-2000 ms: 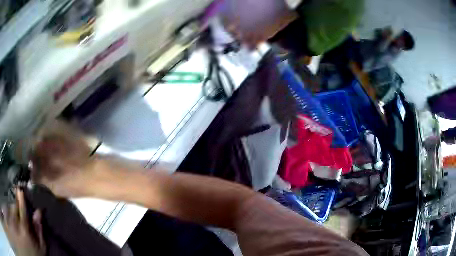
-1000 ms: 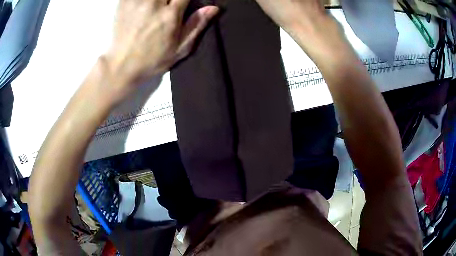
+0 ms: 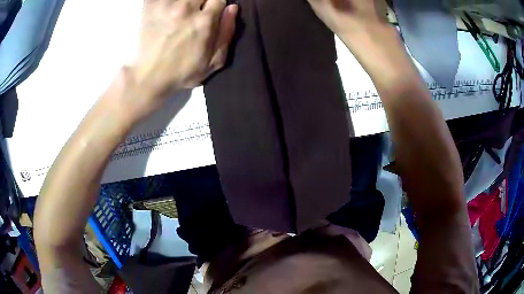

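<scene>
The joined panels (image 3: 281, 126) lie brown side up on the white table, with a straight dark seam line down the middle. Their near end hangs over the table's front edge towards my lap; the far end is cut off by the top of the picture. My left hand (image 3: 187, 43) lies at the left edge of the panels, thumb beside the fabric; its fingertips are partly cut off. My right hand (image 3: 350, 11) is at the right edge near the top, its fingers cut off. The needle area is not visible.
Grey cut panels (image 3: 29, 43) are stacked at the table's left. A waiting grey panel (image 3: 431, 40) hangs at the right, near a green-handled tool (image 3: 488, 51) and black scissors (image 3: 504, 83). A ruler (image 3: 468, 89) runs along the front edge. A blue basket (image 3: 109, 224) is below left; red fabric (image 3: 487, 215) lies below right.
Since two seconds ago the view has swung from the machine side to the panels in front of me. Over the last second, the panels appear slightly further right and my hands stay near their edges.
</scene>
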